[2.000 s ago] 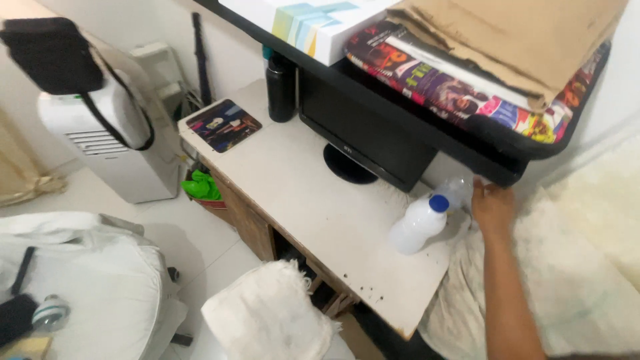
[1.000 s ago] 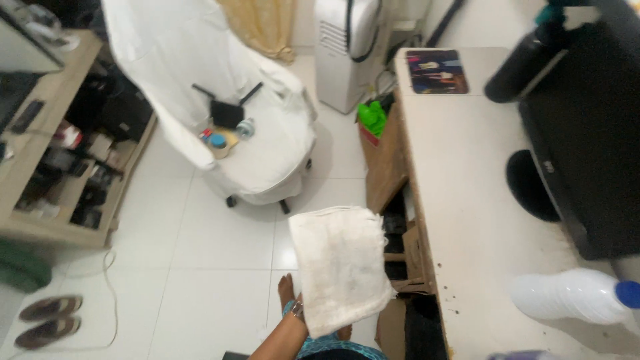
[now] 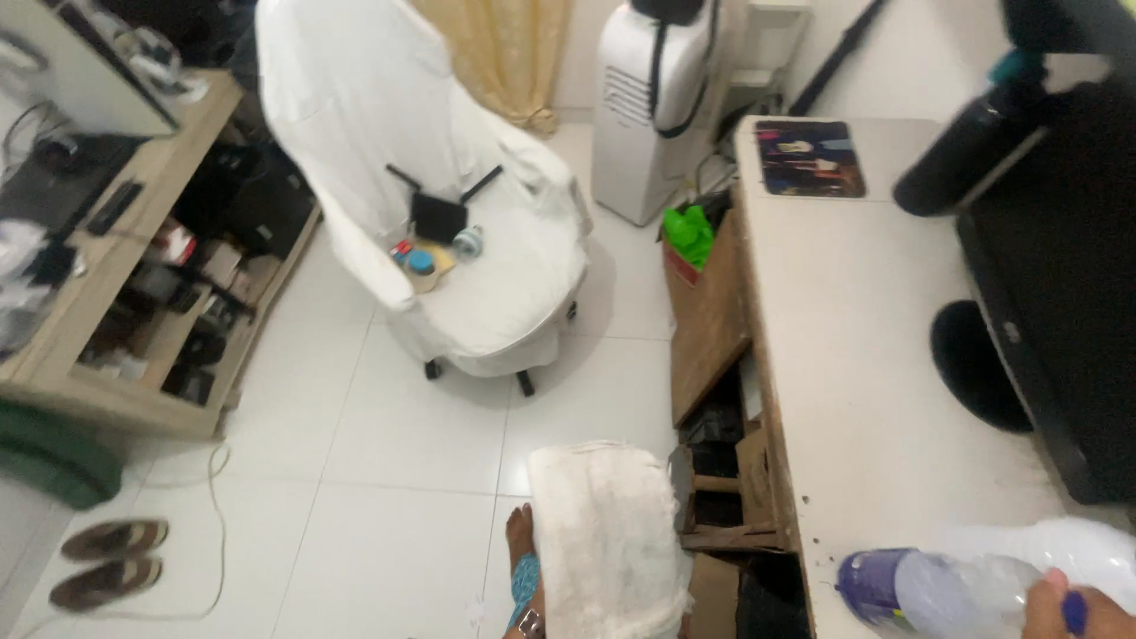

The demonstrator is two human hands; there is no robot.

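Note:
A folded off-white cloth (image 3: 608, 541) lies over my left hand, of which only the wrist (image 3: 530, 625) with a watch or bracelet shows; its fingers are hidden under the cloth. At the bottom right corner, my right hand (image 3: 1076, 611) is closed on the neck end of a clear plastic bottle (image 3: 954, 590) with a purple label, tilted over the white desk (image 3: 861, 355). A blue cap shows by the fingers. Behind it lies or stands a white plastic bottle (image 3: 1056, 541), blurred and partly hidden.
A monitor (image 3: 1056, 293), a black flask (image 3: 967, 151) and a mouse pad (image 3: 809, 158) are on the desk. A white-covered chair (image 3: 497, 293) holds small items. Further off stand a portable air conditioner (image 3: 639, 106) and a wooden cabinet (image 3: 213, 382). Shoes (image 3: 111, 564) and a cable lie on the floor.
The view has swung toward the floor and chair. Two seconds ago my right hand was at the clear bottle behind the white one; now it holds the clear bottle, tilted, near the desk's front edge.

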